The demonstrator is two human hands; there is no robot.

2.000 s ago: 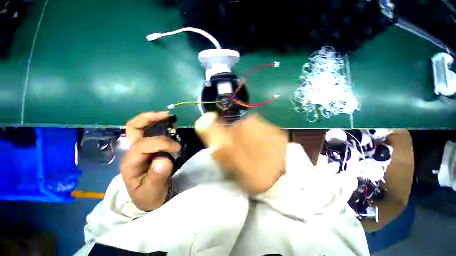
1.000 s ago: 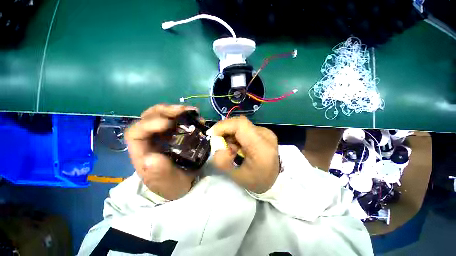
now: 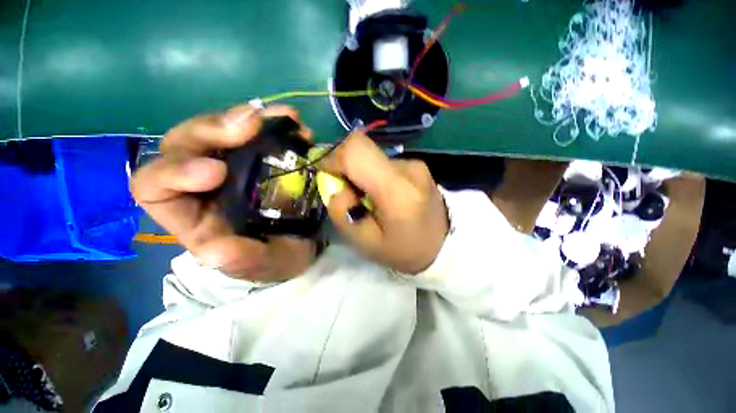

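Note:
My left hand (image 3: 194, 193) is closed around the black front camera module (image 3: 250, 181), its open side with a silvery board facing my right hand. My right hand (image 3: 391, 206) is at the module's right side, pinching a thin dark wire lead (image 3: 347, 141) that runs towards the housing. Yellow covers (image 3: 330, 187) show at its fingertips; a small dark-ended thing lies in its palm. The rear housing (image 3: 436, 81) lies on the bench edge, its dark round end facing up. A yellow lead (image 3: 303, 93) and red-orange leads (image 3: 476, 102) with white plugs spread from its centre.
A tangled pile of thin whitish rings (image 3: 601, 77) lies on the green bench mat (image 3: 186, 64) at right. A brown carton (image 3: 674, 242) of white and black camera units stands below right. Blue bins (image 3: 73, 198) stand below left.
The view has moved closer and lower over the hands. The left hand has turned the module's open side towards the right hand, which has come from the housing to the module with a lead.

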